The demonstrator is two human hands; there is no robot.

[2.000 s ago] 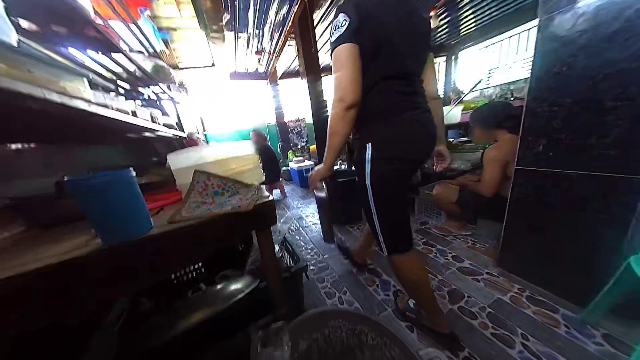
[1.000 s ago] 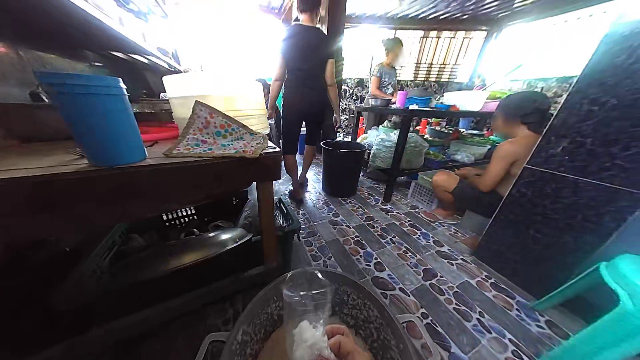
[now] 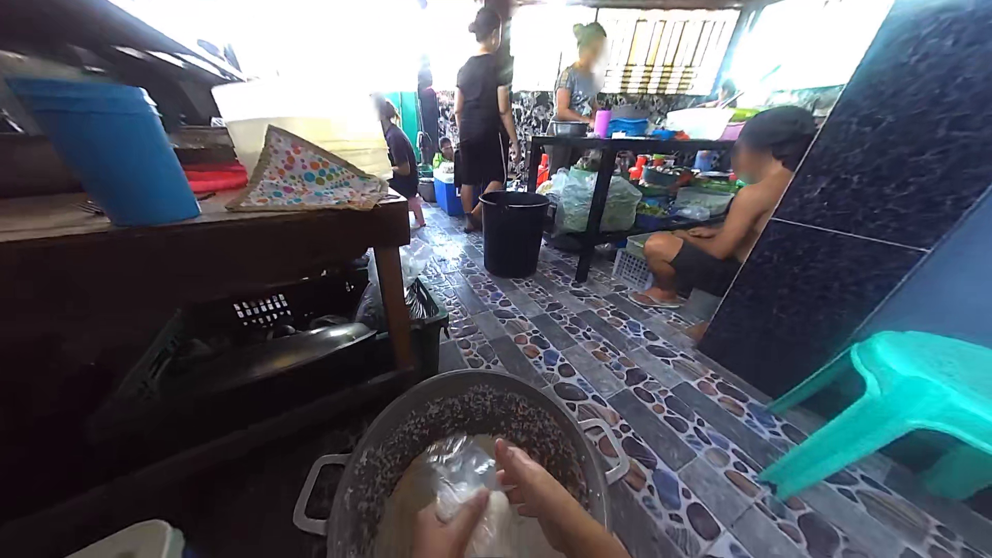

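Observation:
A large two-handled metal pot (image 3: 364,457) stands low in front of me, with pale contents at the bottom and grainy bits stuck to its inner wall. Over it my left hand (image 3: 453,527) grips a clear plastic bag (image 3: 459,469) between thumb and fingers. My right hand (image 3: 535,484) is beside the bag, fingers apart and pointing up, by a white lump (image 3: 500,511) at the bag's lower side. Whether the fingers touch the lump I cannot tell.
A wooden table (image 3: 325,236) at left bears a blue bucket (image 3: 108,151) and a dotted cloth (image 3: 302,174). Crates and a metal lid (image 3: 287,353) lie beneath. A green plastic stool (image 3: 914,380) stands right. A black bin (image 3: 514,232), a seated person (image 3: 744,213) and several people are farther off.
The person in black has walked farther away. My hand and a clear bag, not seen two seconds ago, came over the pot; now both hands are there.

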